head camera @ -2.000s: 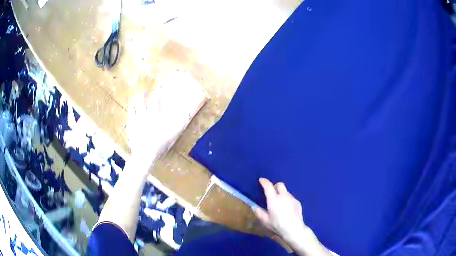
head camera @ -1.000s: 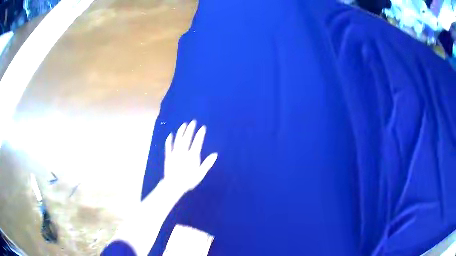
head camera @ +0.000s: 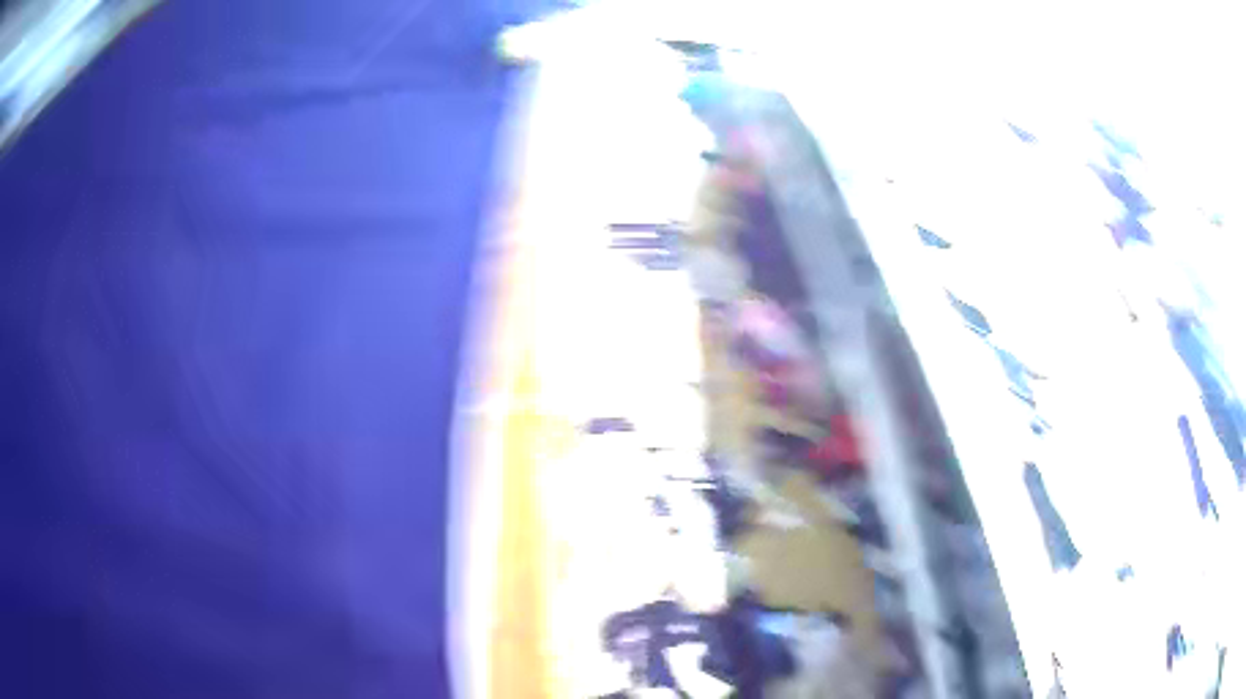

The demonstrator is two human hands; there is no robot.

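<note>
A wide blue fabric ply (head camera: 260, 355) fills the left part of the head view, with faint creases in it. The picture is blurred and partly overexposed. The fabric's right edge runs nearly straight from top to bottom, beside a narrow pale to yellowish strip of table edge (head camera: 519, 546). Neither my left hand nor my right hand is in the picture.
Right of the table edge, the floor (head camera: 806, 553) shows blurred dark, white and red scraps. Further right is a neighbouring table (head camera: 943, 451) with overexposed white-topped stacks (head camera: 1093, 369) that have dark edges.
The view has swung away from the bare table end, the shears and the pale block. The hand seen flat on the fabric has left the picture; the floor and neighbouring table now show.
</note>
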